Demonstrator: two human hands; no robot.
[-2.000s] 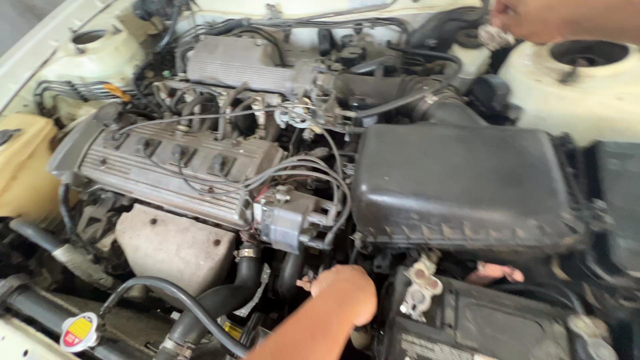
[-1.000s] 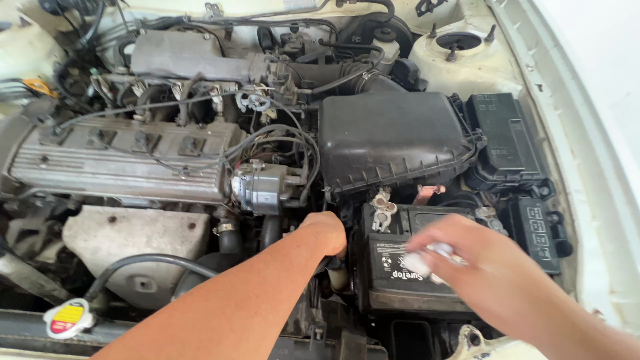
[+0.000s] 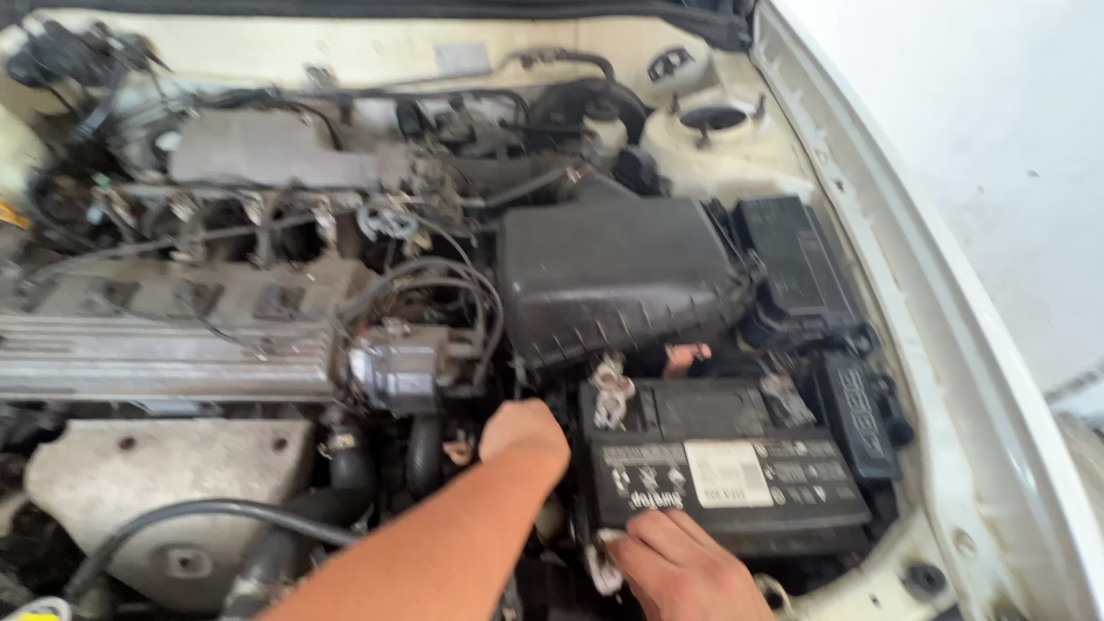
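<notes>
My left hand reaches down between the distributor and the black car battery; its fingertips are hidden, so what it touches does not show. My right hand is at the battery's front left corner, with a crumpled whitish cloth or paper between thumb and fingers. A corroded terminal clamp sits at the battery's rear left corner, and another clamp at its rear right. Behind the battery a copper-coloured clip or clamp shows.
The black air filter housing stands behind the battery, with a fuse box to its right. The ribbed engine cover and a metal heat shield lie left. A black hose crosses the front. The white fender bounds the right side.
My right hand, first near the strut tower, then over the battery top, is now at its front left corner. My left hand stays low beside the battery. The view has shifted right.
</notes>
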